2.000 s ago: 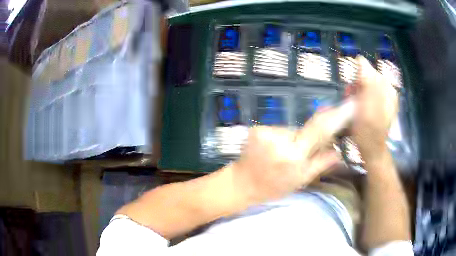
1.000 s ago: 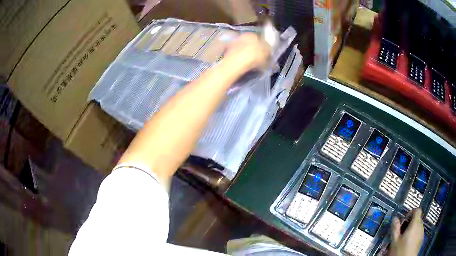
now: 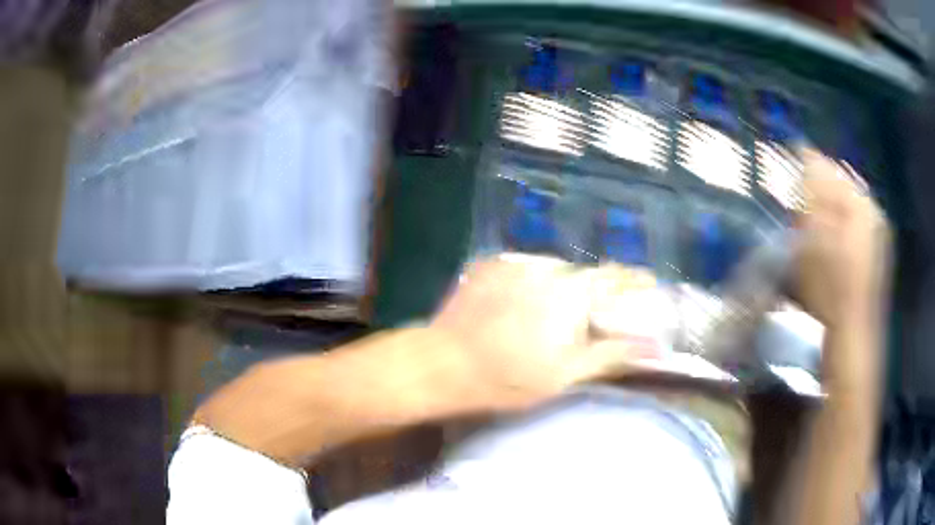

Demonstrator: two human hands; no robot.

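The clear phone tray (image 3: 492,195) lies in front of me, with keypad phones (image 3: 627,133) in two rows, blue screens up and pale keypads below. The picture is strongly blurred. My left hand (image 3: 533,323) is over the near row at the tray's front edge, fingers pointing right. A pale, blurred thing lies at its fingertips; I cannot tell whether it is held. My right hand (image 3: 836,241) is over the right end of the tray, fingers up. A greyish blur lies between the hands, and what the right hand holds cannot be made out.
The cover tray stack (image 3: 226,205) stands at the left, cloudy grey-white. A dark flat slab (image 3: 425,97) lies on the dark green mat (image 3: 415,226), left of the phone tray. The mat's pale edge curves along the top. Brown cardboard (image 3: 118,354) shows at the far left.
The view has swung, and the tray now lies nearly level before me. My left hand has come from the cover tray stack to the phone tray's near edge. The red tray has almost left view.
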